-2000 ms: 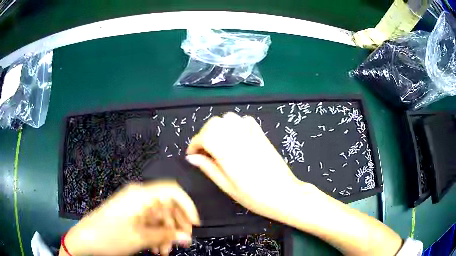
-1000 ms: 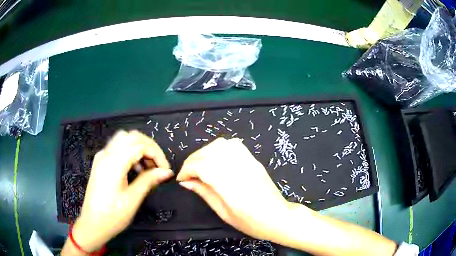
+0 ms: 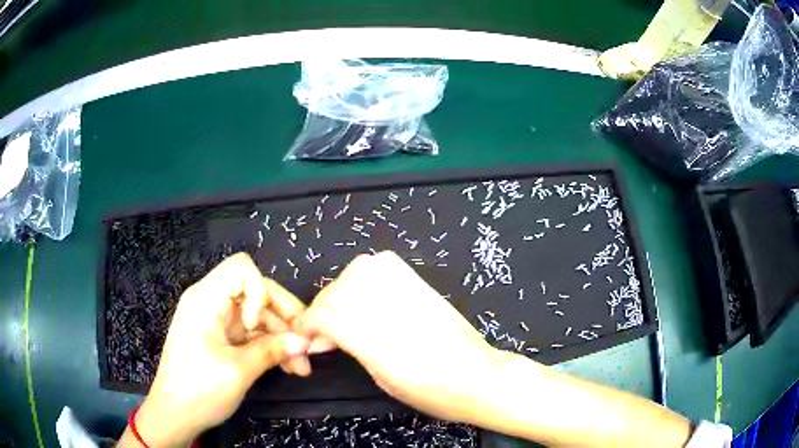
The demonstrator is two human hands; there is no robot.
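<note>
My left hand [image 3: 215,346] and my right hand [image 3: 407,328] meet over the long black tray [image 3: 561,289], left of its middle. The thumbs and fingers of both are pinched and their tips touch; any tiny part between them is too small or hidden to see. Silvery pins [image 3: 491,254] lie scattered over the middle and right of the tray. Tiny dark pieces [image 3: 140,297] cover its left end. A smaller tray of mixed dark and silvery bits [image 3: 368,432] shows below my hands, cut off by the near edge.
A clear zip bag with dark contents [image 3: 368,109] lies beyond the tray. Another bag [image 3: 53,175] is at the left edge. A bulging bag of black parts [image 3: 683,114] lies upper right, beside a taped post [image 3: 679,35]. Black side trays [image 3: 767,254] overlap at the right.
My left hand was low and blurred near the smaller tray, then rose to my right hand. Their fingertips, slightly apart a second ago, now touch. My right hand has moved slightly left. The view has shifted slightly.
</note>
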